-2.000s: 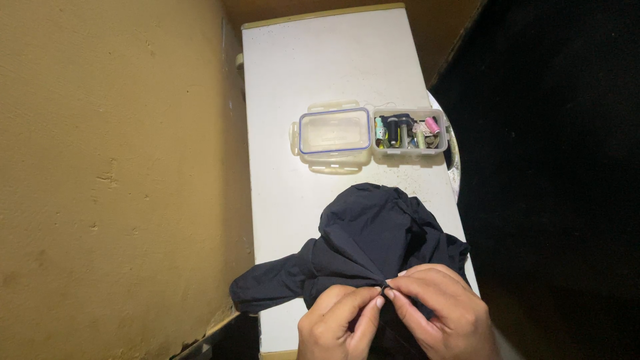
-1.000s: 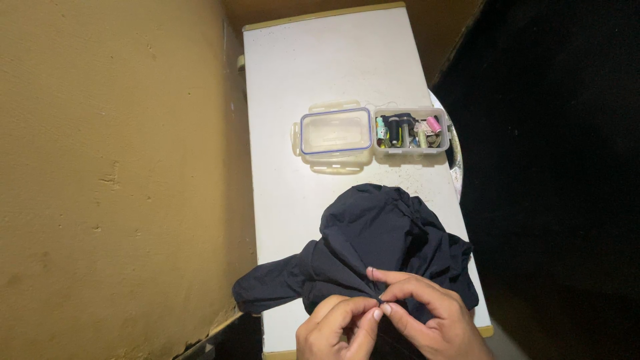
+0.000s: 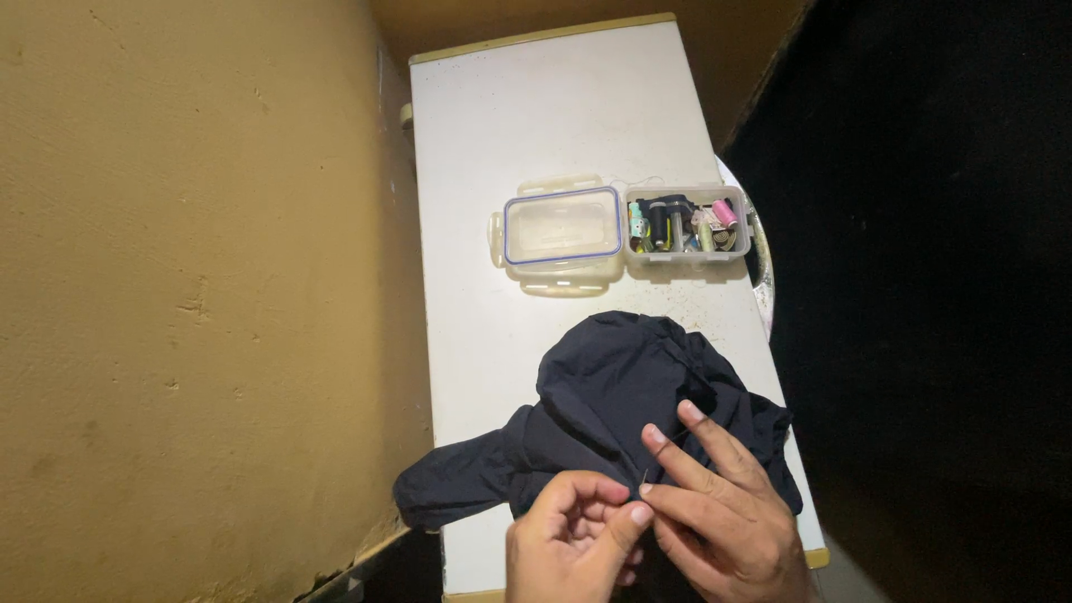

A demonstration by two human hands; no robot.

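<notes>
A dark navy cloth garment [image 3: 611,394] lies bunched at the near end of the white table, one sleeve-like part reaching left past the table edge. Over its near part, my left hand [image 3: 578,536] pinches the dark fabric between thumb and index finger. Touching or nearly touching those fingertips, my right hand [image 3: 724,511] has thumb and index finger together on a thin sewing needle [image 3: 645,477] that points up. Its other fingers are spread over the cloth. Whether thread runs from the needle is too fine to tell.
Beyond the garment, a clear plastic box [image 3: 687,258] holds thread spools and small sewing items. Left of it lies its lid [image 3: 563,226] with a blue seal. The white table [image 3: 544,109] adjoins a tan wall [image 3: 209,251] at left. A round white rim [image 3: 762,260] shows behind the table's right edge.
My right hand's middle and ring fingers have spread and lifted away from the cloth, and a needle now shows at its fingertips. My left hand stays pinched near the same spot.
</notes>
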